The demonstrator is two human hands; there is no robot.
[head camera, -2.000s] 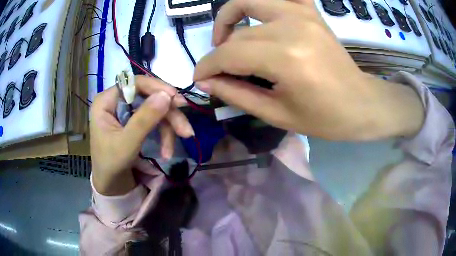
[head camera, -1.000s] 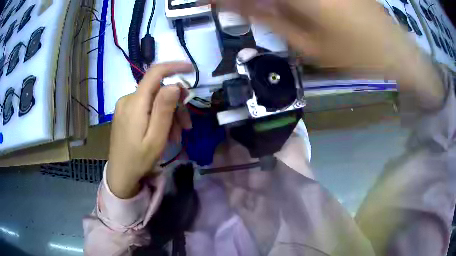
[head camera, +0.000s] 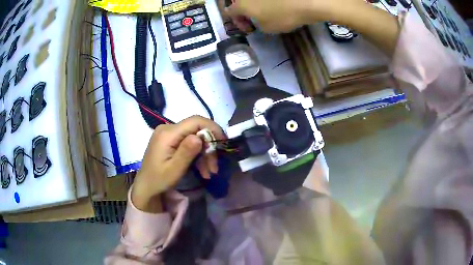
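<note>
A black round fan [head camera: 291,126] sits in the silver-white plate of the test fixture [head camera: 274,155], with a green strip at its front. Thin coloured wires run from the fan's left side to a small white connector [head camera: 207,141]. My left hand [head camera: 174,155] pinches this connector between thumb and fingertips. The fixture arm [head camera: 242,93] with its round silvery disc lies behind the fan. My right hand [head camera: 269,15] is at the top edge, near the upper end of the fixture arm, partly cut off; its fingertips are over a dark part and what they touch is unclear.
A handheld meter [head camera: 190,33] with a red button stands behind my left hand. A coiled black cable [head camera: 141,67] and red-black wires run left of it. Foam trays with black units stand at left [head camera: 57,155] and right [head camera: 358,57] on cardboard layers. A yellow sheet [head camera: 127,5] lies at the top.
My right hand has moved from over the fixture up to the top edge, uncovering the fan. My left hand now holds the white connector beside the fan's wires. The view has shifted, showing more of the meter.
</note>
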